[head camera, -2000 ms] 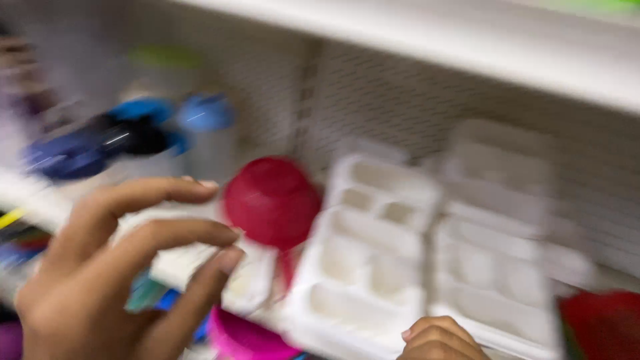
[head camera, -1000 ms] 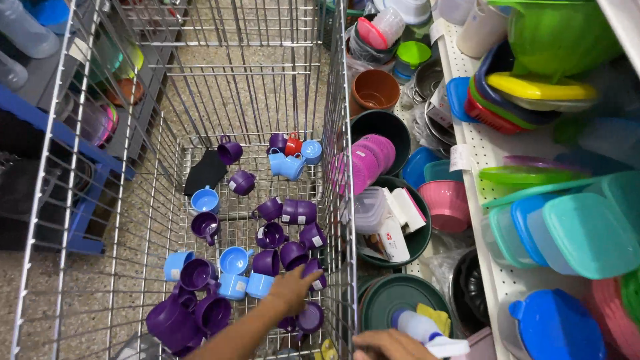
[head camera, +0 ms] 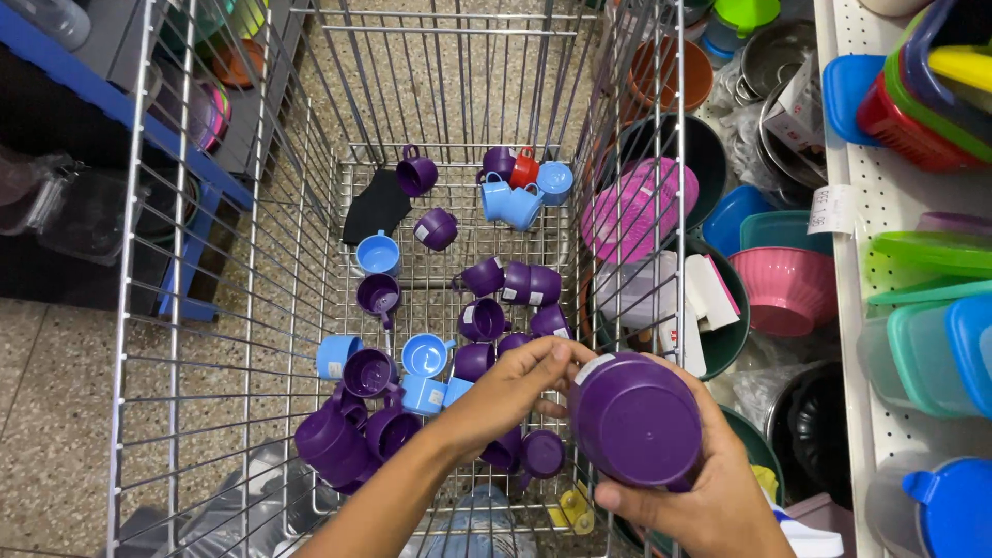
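Note:
A purple plastic mug (head camera: 639, 422), its base facing up toward me, is gripped in my right hand (head camera: 717, 480) over the right side of the cart. My left hand (head camera: 535, 376) is at the mug's left edge, its fingertips near a white sticker on the rim side; whether they grip it I cannot tell. Below, the wire shopping cart (head camera: 453, 19) holds many purple mugs (head camera: 370, 372), several light blue mugs (head camera: 425, 354), a red mug (head camera: 525, 167) and a black cloth-like item (head camera: 377, 208).
To the right stands a white perforated shelf (head camera: 845, 271) with plastic containers. Beside the cart are a pink ribbed bowl (head camera: 787, 287), a magenta basket (head camera: 643, 205) and a terracotta-coloured pot (head camera: 670, 74). A blue metal shelf frame (head camera: 139, 101) stands at the left.
A purple mug is now in my right hand, raised over the cart's right side. My left hand has moved up from among the mugs to beside it. The view turned from a shelf to the cart earlier.

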